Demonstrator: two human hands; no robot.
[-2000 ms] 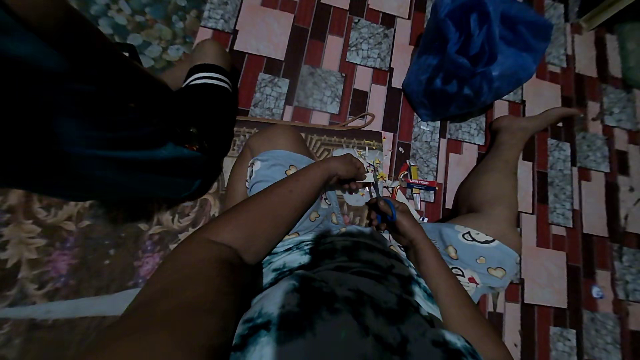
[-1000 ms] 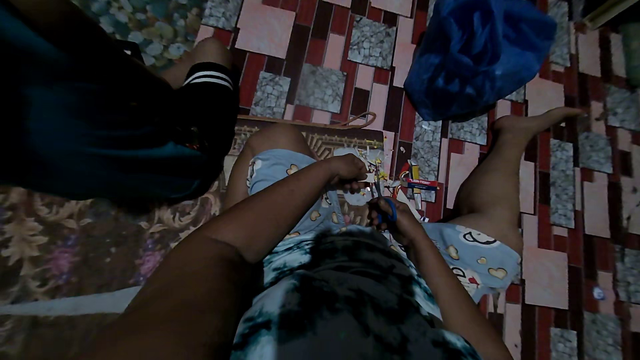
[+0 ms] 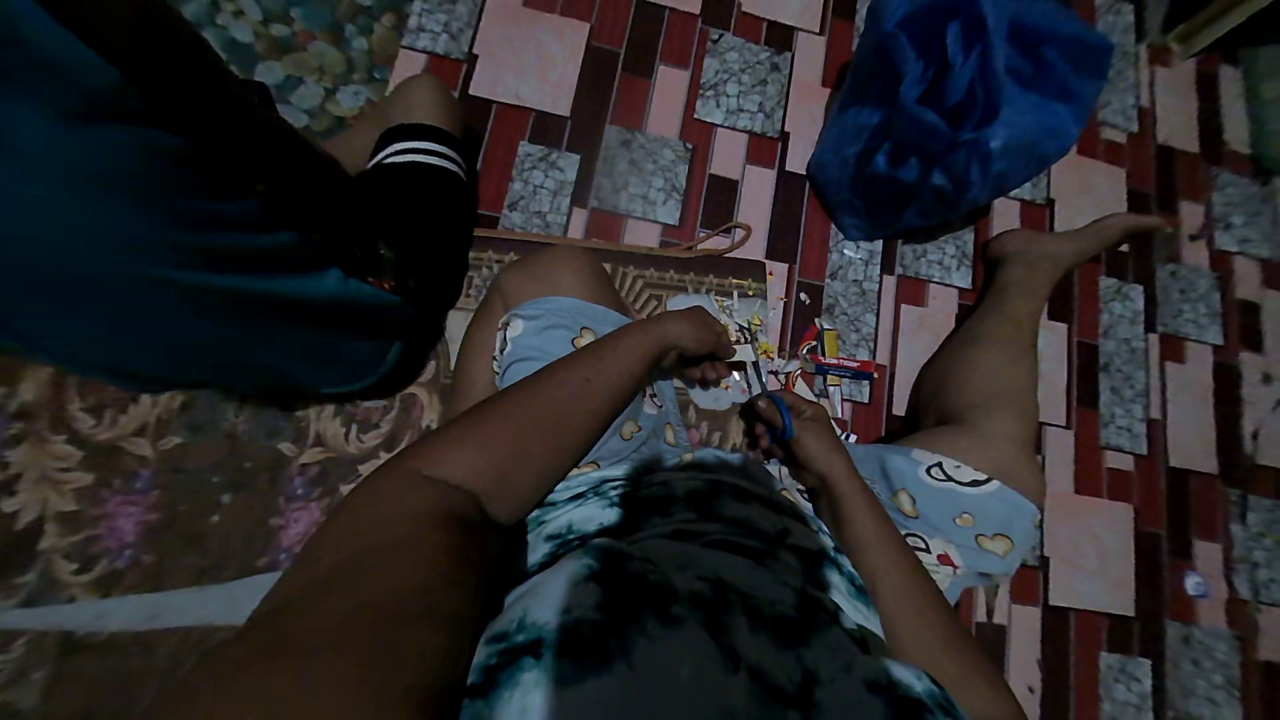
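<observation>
Between my knees my left hand [image 3: 697, 345] grips a small white piece [image 3: 742, 353], perhaps paper or card. Blue-handled scissors [image 3: 779, 415] are in my right hand [image 3: 795, 430], with fingers at the loops. Their blades point up and away from me, beside the white piece; whether the blades touch it is too dark to tell. Under and beyond both hands lies a pale sheet [image 3: 712, 392] strewn with small white and yellow scraps. Just right of the hands is a red and blue small box [image 3: 842, 368], among other bits of coloured packaging.
A blue plastic bag [image 3: 950, 110] sits on the patterned floor beyond my right leg. At the left another person [image 3: 200, 230] in dark clothes sits close by. A brown strap or cord [image 3: 720, 240] runs along the edge of the floral mat [image 3: 150, 490].
</observation>
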